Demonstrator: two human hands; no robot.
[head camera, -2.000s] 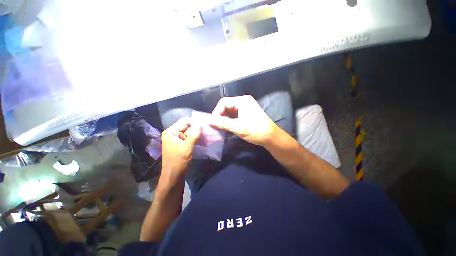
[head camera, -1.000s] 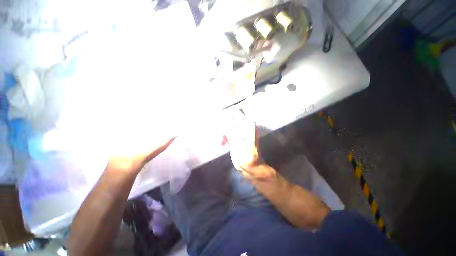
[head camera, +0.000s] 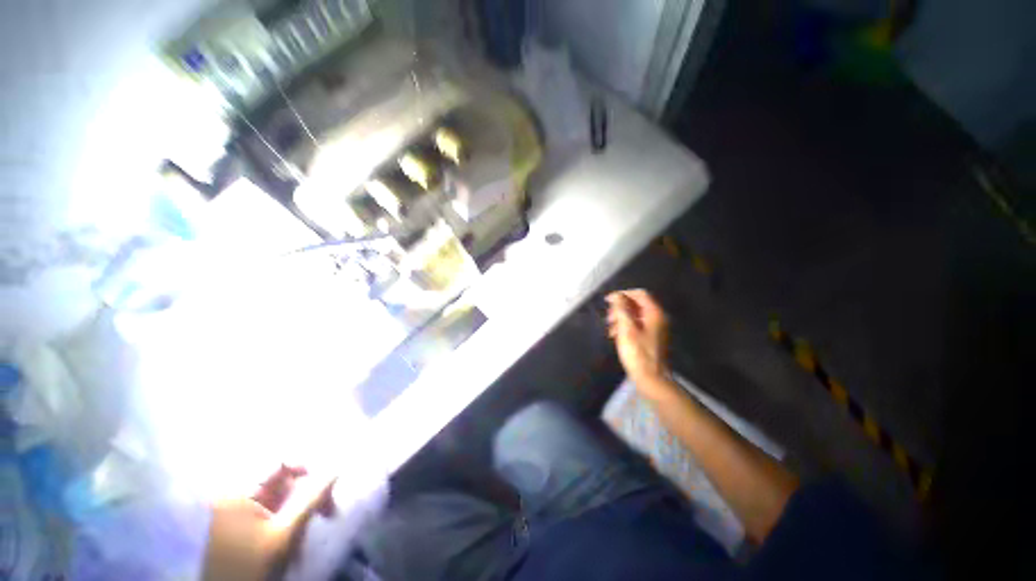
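My left hand (head camera: 267, 516) is at the lower left over the table's front edge, blurred, with bent fingers on a pale lilac cloth (head camera: 354, 516). The cloth reaches past the fingertips towards my lap. My right hand (head camera: 640, 329) is off the table's front edge, right of my knees, with loosely curled fingers. No cloth shows in it; a small dark spot by its fingertips is too unclear to name. The overlock machine (head camera: 489, 170) stands on the white table, its plate area (head camera: 443, 267) facing me, with no hand at it.
The white table (head camera: 636, 187) glares strongly on its left half. A dark looped tool (head camera: 599, 125) lies at its right end. White and blue pieces (head camera: 51, 454) are heaped at the far left. A control box (head camera: 273, 45) is behind the machine. Black-yellow tape (head camera: 846, 403) marks the floor.
The view has swung towards the machine. My hands, together on the small lilac piece over my lap two seconds ago, are now far apart. My right hand has left the table's front area.
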